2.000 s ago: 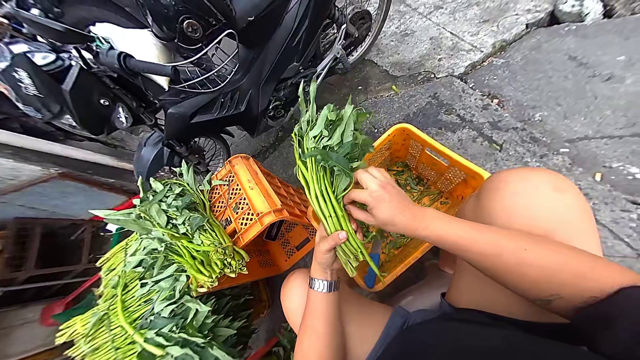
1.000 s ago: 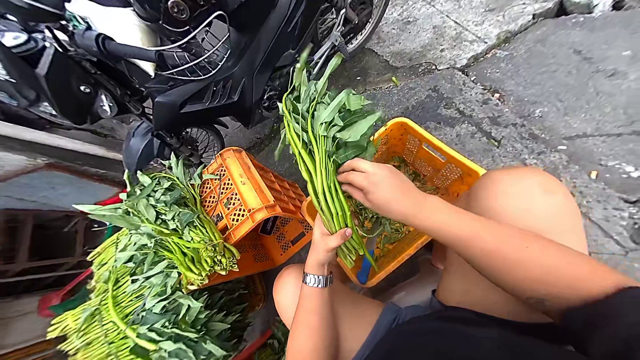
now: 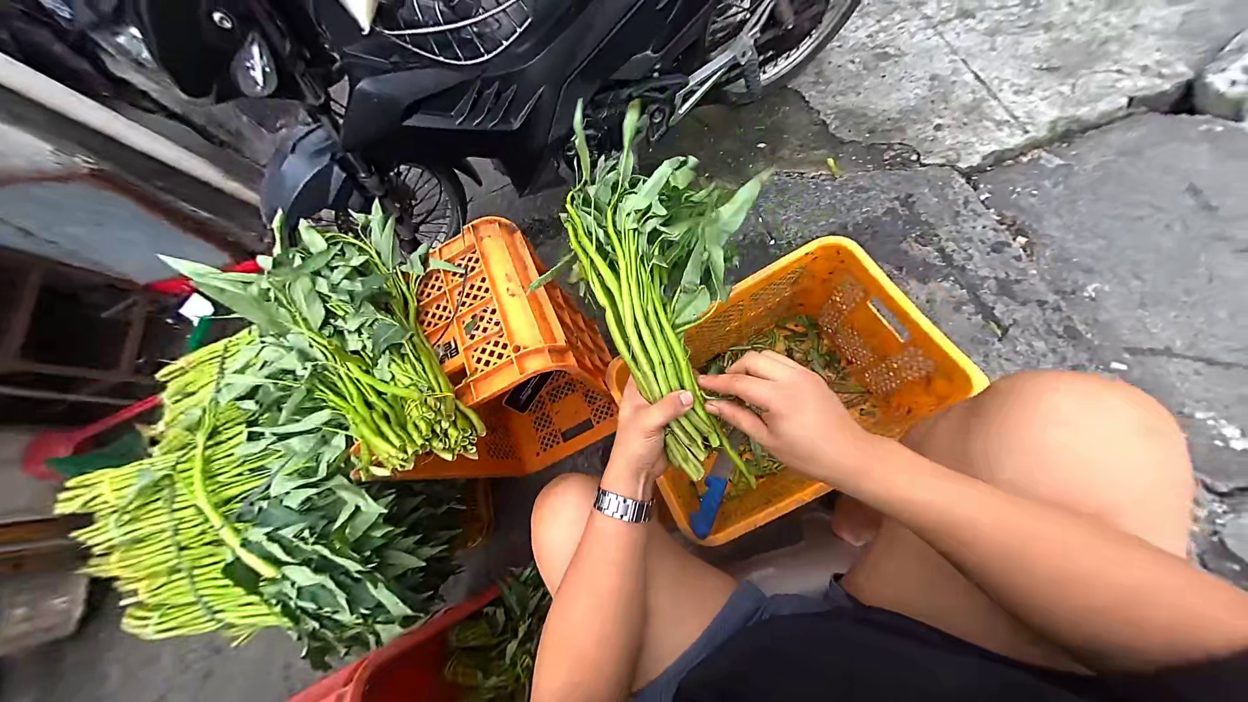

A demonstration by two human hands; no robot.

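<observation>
My left hand (image 3: 651, 429), with a metal-band watch at its wrist, is closed around the lower stems of a bunch of water spinach (image 3: 643, 292), whose leaves point away from me. My right hand (image 3: 780, 405) is at the right side of the same stems, its fingertips touching or very near them; whether it pinches a stem is not clear. Below the bunch is a yellow plastic crate (image 3: 941, 356) with loose leaves and stem scraps inside. A blue handle (image 3: 710, 507), apparently of a knife, lies in its near corner, partly behind the stems.
An orange crate (image 3: 497, 312) stands tipped to the left, beside a large pile of water spinach (image 3: 185, 487) and another bunch (image 3: 390, 390). A red container (image 3: 375, 678) holds more greens at the bottom. A black motorcycle (image 3: 468, 107) stands beyond, on cracked pavement (image 3: 1121, 224).
My right hand has moved down the bunch from the leafy part to the lower stems. My left hand keeps its hold on the stems.
</observation>
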